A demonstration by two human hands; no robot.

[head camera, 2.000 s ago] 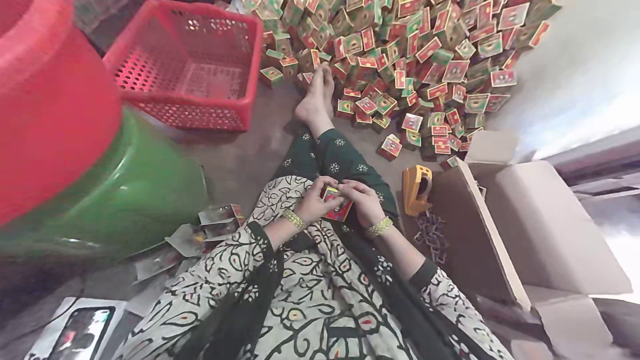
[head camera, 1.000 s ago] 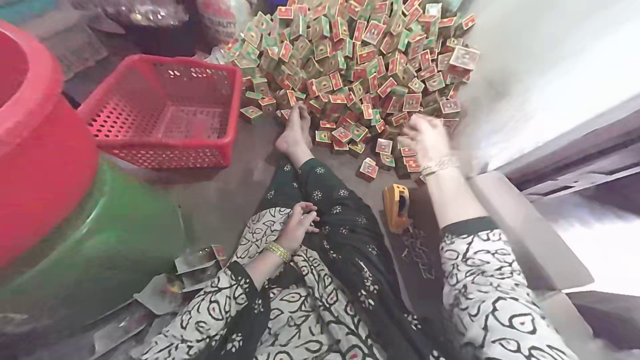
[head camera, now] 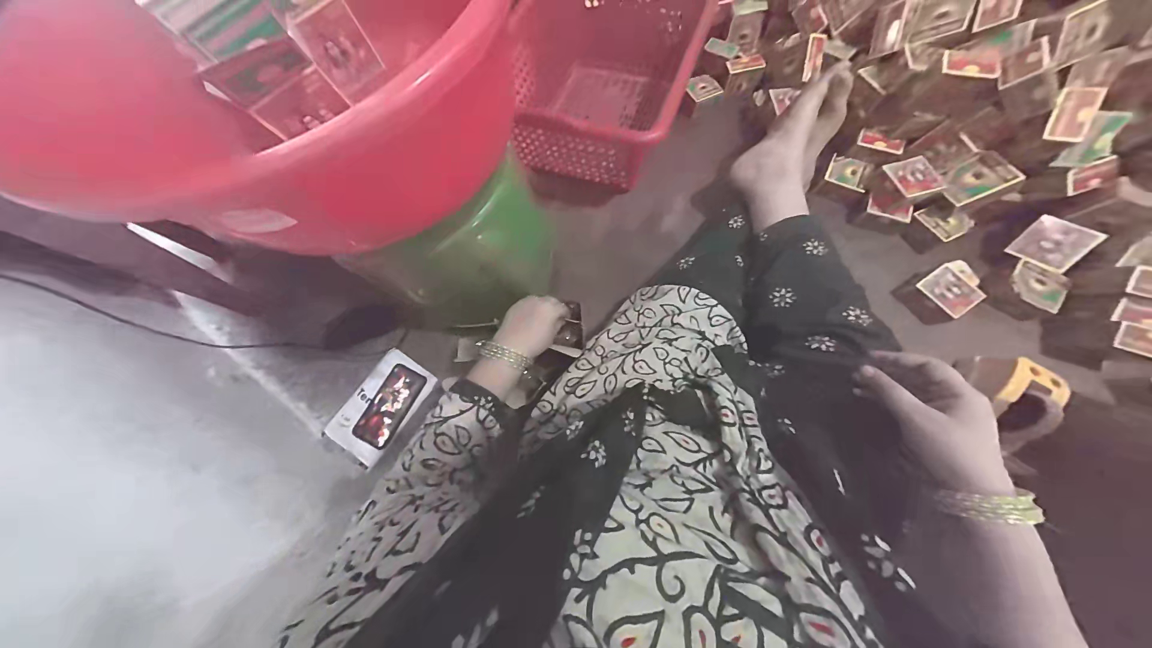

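Observation:
My left hand (head camera: 533, 328) reaches down beside my left thigh, at the foot of the green tub (head camera: 477, 243), over some dark packets (head camera: 571, 324). Its fingertips are partly hidden, so what it holds is unclear. Above my right thigh hovers my right hand (head camera: 931, 409), fingers apart and nothing in them. Close to its right lies a yellow and dark tool (head camera: 1035, 387), its kind unclear. Small printed boxes, red, green and cream, lie in a large heap (head camera: 981, 171) beyond my feet; a single box (head camera: 952, 290) sits nearer on the floor.
A large red plastic tub (head camera: 423, 135) holding printed boxes stands upper left above the green one. Beside it is a red perforated basket (head camera: 585, 148). A white carton with a phone picture (head camera: 382, 405) lies at left, near a black cable (head camera: 180, 331).
My right hand has come back from the heap to above my thigh. My left hand has moved from my lap to the floor beside the green tub. The view has swung left.

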